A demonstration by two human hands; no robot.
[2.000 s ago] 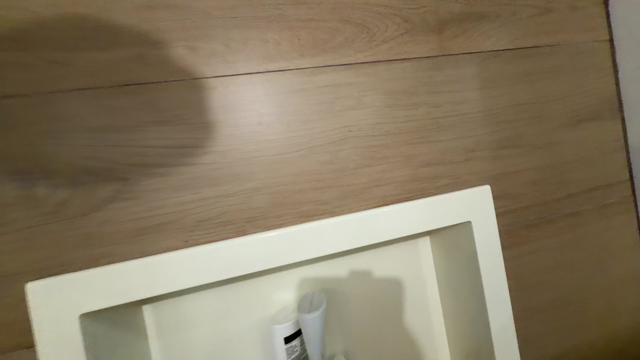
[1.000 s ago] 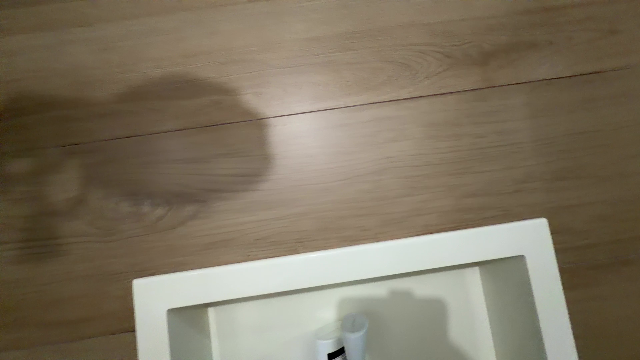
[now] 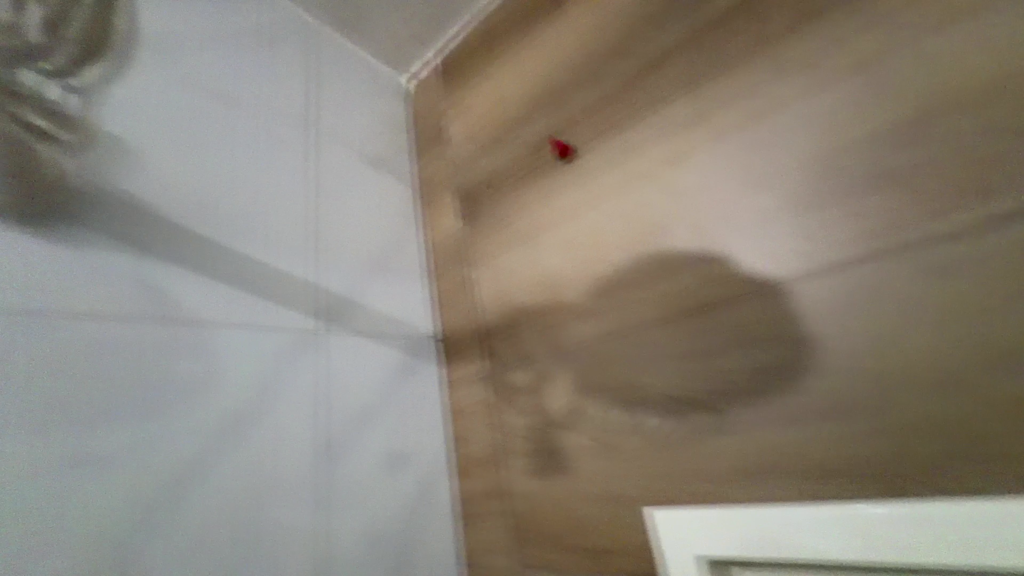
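Neither my left hand nor my right hand shows in the view. A small red object (image 3: pixel 562 150), too blurred to name, is on the wood-look wall (image 3: pixel 720 192), near its upper left corner. Low on the right stands the white frame of a recessed niche (image 3: pixel 840 524), of which only the upper left part shows. A shiny metal fixture (image 3: pixel 48 104), blurred, juts in at the upper left against the pale tiled wall (image 3: pixel 200 400).
The two walls meet in a corner (image 3: pixel 444 344) left of the middle, with a light ceiling (image 3: pixel 392 32) above. A dark round shadow lies across the wood-look wall, and a long shadow runs from the metal fixture.
The view has swung far to the left, bringing in the pale tiled wall, metal fixture and red object. The tubes seen earlier in the niche are out of view.
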